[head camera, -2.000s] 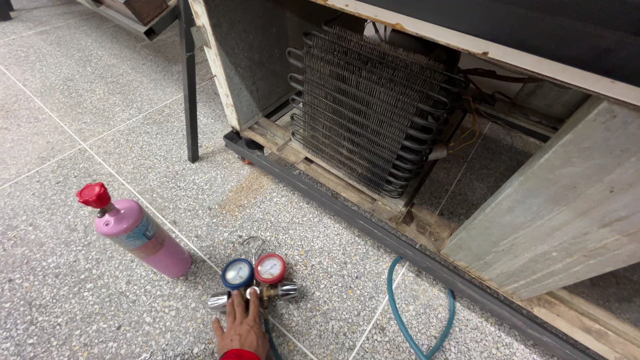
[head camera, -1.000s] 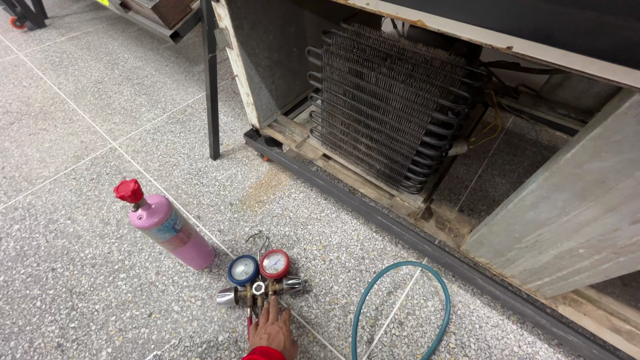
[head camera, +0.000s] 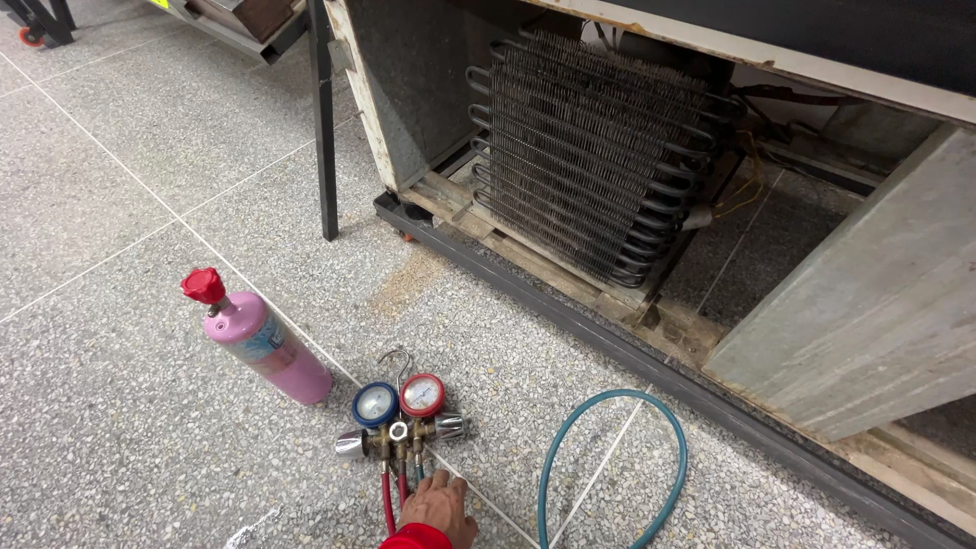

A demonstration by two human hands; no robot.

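My left hand (head camera: pixel 438 507), in a red sleeve, is palm down just below a brass gauge manifold (head camera: pixel 399 432) lying on the floor. The fingers lie over the teal hose (head camera: pixel 419 471) and beside the red hoses (head camera: pixel 386 492); contact under the palm is hidden. The manifold has a blue-rimmed gauge (head camera: pixel 375 403), a red-rimmed gauge (head camera: pixel 422 394), a chrome knob on each side and a wire hook above. A pink gas cylinder (head camera: pixel 267 347) with a red valve knob stands to the upper left. My right hand is out of view.
A looped teal hose (head camera: pixel 543 473) lies at the right on the speckled floor. Beyond it, a dark base rail (head camera: pixel 534 297) borders an open cabinet with a black condenser coil (head camera: pixel 587 152) inside. A metal panel (head camera: pixel 846 290) leans at right; a black stand leg (head camera: pixel 323 130) is farther left.
My left hand has moved down off the manifold body to its hoses. More of the centre fittings and hoses shows now. The view has shifted somewhat.
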